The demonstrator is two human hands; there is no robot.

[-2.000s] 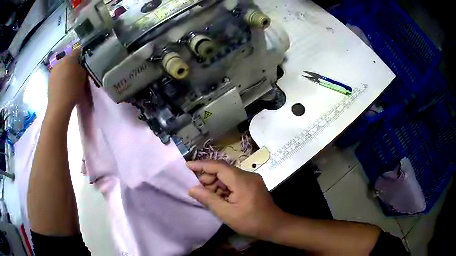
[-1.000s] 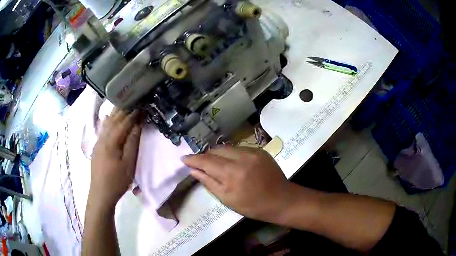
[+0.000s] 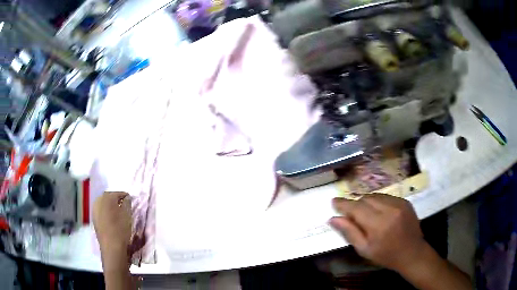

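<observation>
The pale pink fabric piece (image 3: pixel 266 85) lies on the table to the left of the overlock machine (image 3: pixel 363 68), its right edge by the metal cloth plate (image 3: pixel 317 150). My left hand (image 3: pixel 113 218) is on the near end of the stack of cut panels (image 3: pixel 144 164) at the left; whether its fingers grip a panel cannot be told. My right hand (image 3: pixel 377 226) is at the table's front edge below the machine, thumb and fingers apart, holding nothing visible. Thread trimmings (image 3: pixel 374 178) lie beside the cream strip (image 3: pixel 411 186). The picture is blurred and glaring.
Thread snips (image 3: pixel 488 124) lie at the table's right end, near a dark round spot (image 3: pixel 462 143). A second machine with a black handwheel (image 3: pixel 41 190) and a red strip (image 3: pixel 85 201) stand at the far left. A purple bundle (image 3: pixel 198 14) lies at the back.
The view has swung left. My left hand has moved from the fabric by the needle to the panel stack. My right hand has come away from the fabric, and the cloth plate is uncovered.
</observation>
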